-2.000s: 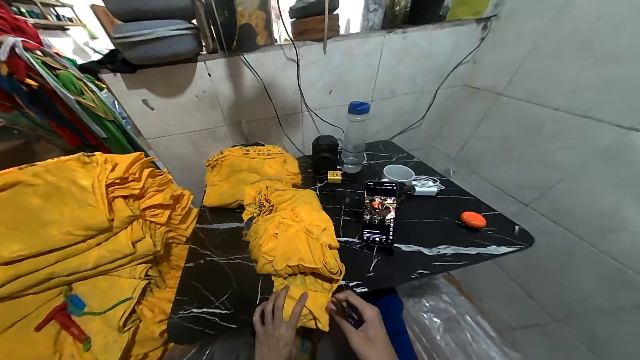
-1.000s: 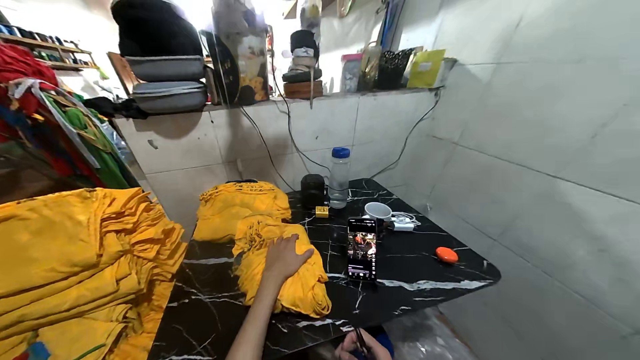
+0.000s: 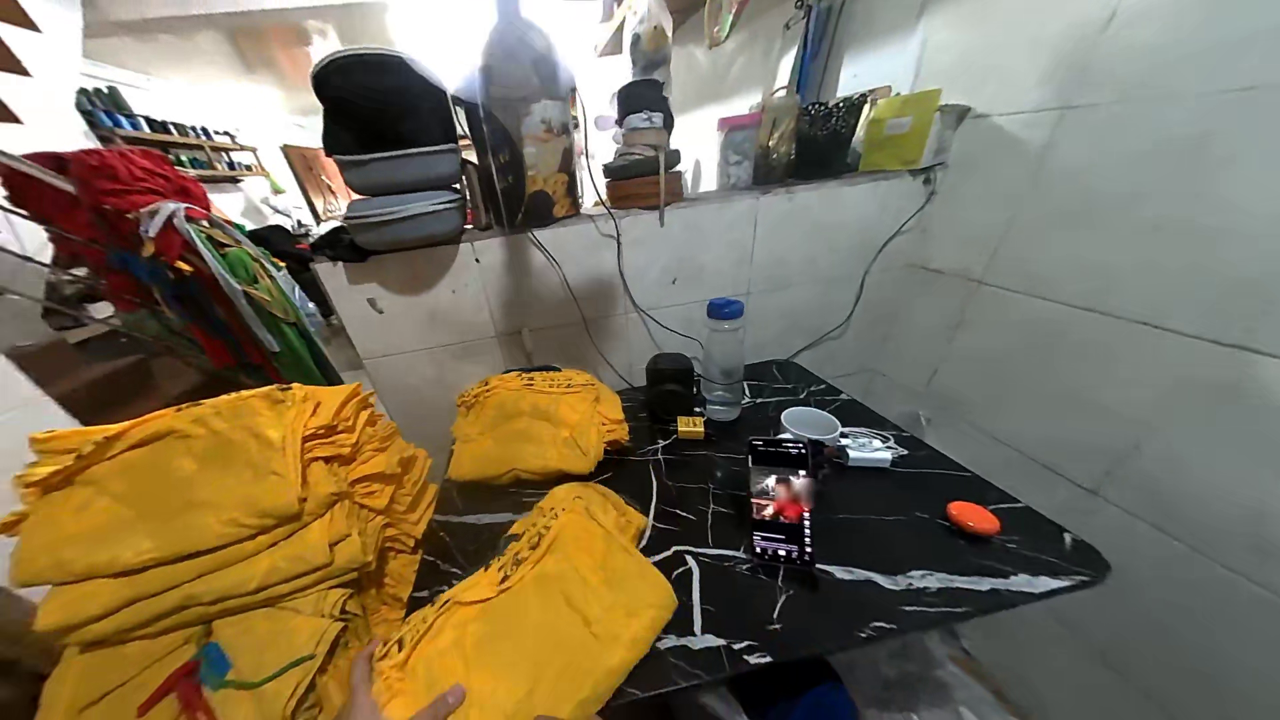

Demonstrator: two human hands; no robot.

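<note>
My left hand [image 3: 400, 697] is at the bottom edge, its thumb and fingers around the left edge of a folded yellow cloth bundle [image 3: 560, 610], which lies tilted on the black marble-patterned table [image 3: 900, 620]. A sliver of skin at the bottom edge beneath this bundle may be my right hand; whether it holds anything is hidden. Behind the bundle sits another stack of folded yellow cloth [image 3: 535, 425]. A large pile of yellow cloths [image 3: 180, 500] is at the left, with red, blue and green pieces [image 3: 212, 665] on its lower front.
A lit phone [image 3: 782, 500] stands upright near a white cup [image 3: 811, 425], a charger with cable [image 3: 868, 450] and an orange oval object [image 3: 973, 519]. Farther back are a water bottle [image 3: 724, 365], a black cylindrical object [image 3: 670, 388] and a small yellow box [image 3: 690, 427]. Tiled walls border the table.
The near yellow bundle has turned and shifted toward the left pile. My left hand has moved from its top to its lower left edge. The dark tool seen in my right hand has left view.
</note>
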